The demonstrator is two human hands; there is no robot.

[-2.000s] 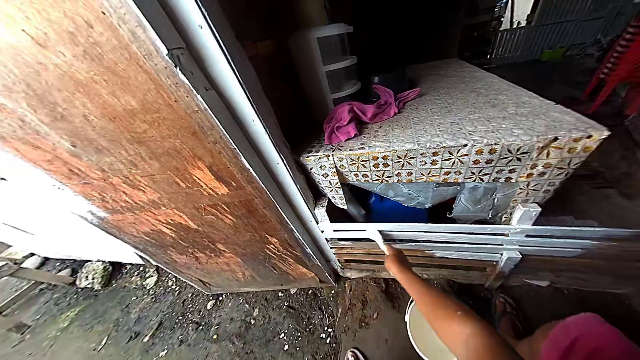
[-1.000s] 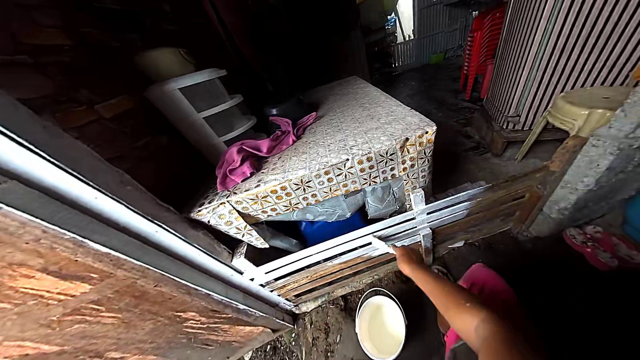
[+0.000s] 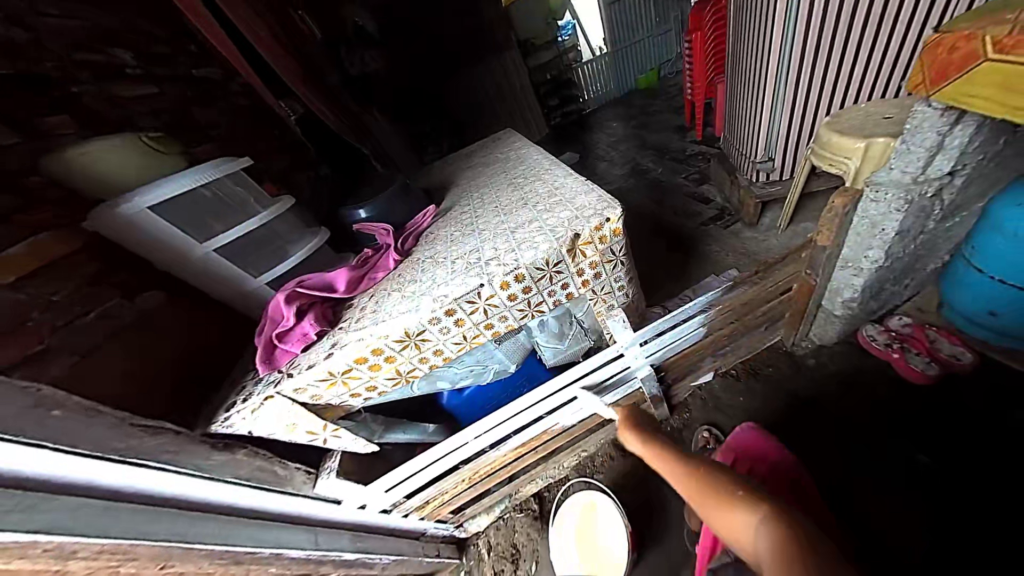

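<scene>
My right hand (image 3: 636,426) grips a white-coated paintbrush (image 3: 596,402), its head against a slat of a low wooden slatted gate (image 3: 520,412). The upper slats are white on the left and middle; the lower slats and the right end show bare brown wood. Below the hand, a bucket of white paint (image 3: 590,534) stands on the ground near the gate's foot. My left hand is not in view.
Behind the gate stands a table with a patterned cloth (image 3: 512,232) and a pink cloth (image 3: 320,304) on it. A blue container (image 3: 496,392) is under it. Right are a concrete post (image 3: 888,216), a plastic stool (image 3: 864,136), pink slippers (image 3: 912,348) and a blue tank (image 3: 992,264).
The hand with the brush has moved right along the slats from near the left end two seconds ago. The view has swung to the right.
</scene>
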